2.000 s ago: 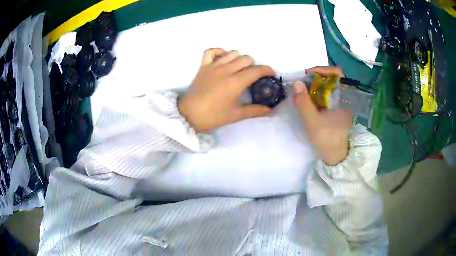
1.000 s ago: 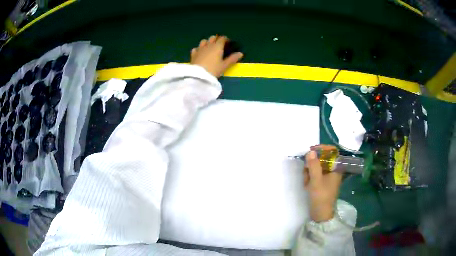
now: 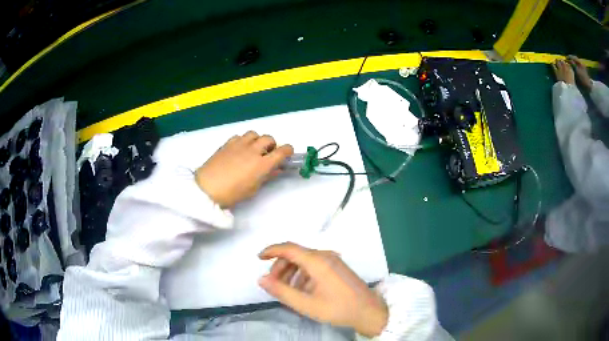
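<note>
My left hand (image 3: 239, 168) is over the white work sheet (image 3: 234, 266), with its fingers closed around the dispensing syringe. Only the clear rear of the barrel (image 3: 292, 160) and its green cap (image 3: 309, 162) show; the needle and yellow band are hidden by the hand. A dark hose bends from the cap to the right. My right hand (image 3: 324, 286) is nearer me over the sheet's front right, thumb and fingers apart and curled, with nothing seen in it.
A black dispenser (image 3: 474, 123) with a red light stands right, beside a white wipe (image 3: 388, 114) and coiled clear hose. Black parts (image 3: 137, 150) are piled left of the sheet, next to a tray (image 3: 63, 173). A black part (image 3: 248, 55) lies on the conveyor (image 3: 200, 60). Another person's hands (image 3: 573, 70) are far right.
My left hand has come back from the conveyor to the sheet and now holds the syringe. My right hand has let go of the syringe and is nearer me. The view has turned right.
</note>
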